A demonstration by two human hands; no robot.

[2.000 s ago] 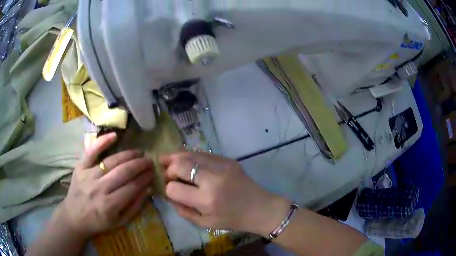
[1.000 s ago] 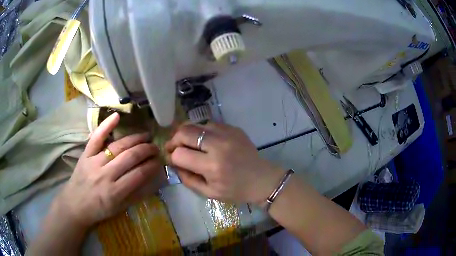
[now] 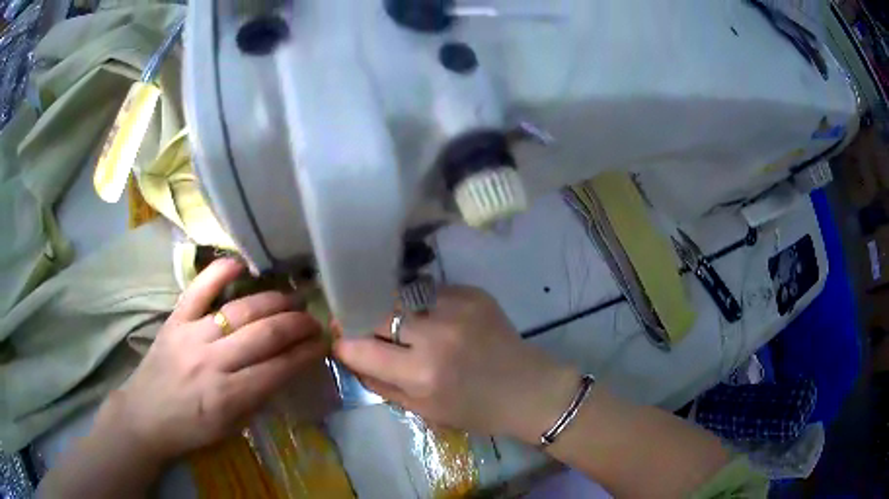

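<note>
The sewing machine head (image 3: 604, 107) fills the top of the view and hides the needle area. The pale sage-green garment panel (image 3: 107, 283) lies rumpled at the left and runs behind the machine. My left hand (image 3: 219, 361) lies on cloth just below the head, fingers bent, thumb side against the panel's edge. My right hand (image 3: 439, 356) is at the right of it, fingertips bunched at the small bit of olive cloth under the head; its grip is partly hidden. The two hands nearly touch.
A stack of olive strips (image 3: 643, 263) lies under the machine arm. Black-handled thread snips (image 3: 715, 283) lie right of it. The lamp (image 3: 127, 141) hangs at the left. A dark checked bundle (image 3: 760, 407) and a blue bin (image 3: 824, 341) are at the right. Yellow tape (image 3: 292, 458) covers the front.
The view has shifted, so the head fills more of it. Both hands have moved closer under the head with the olive cloth, and less of that cloth shows in front of them.
</note>
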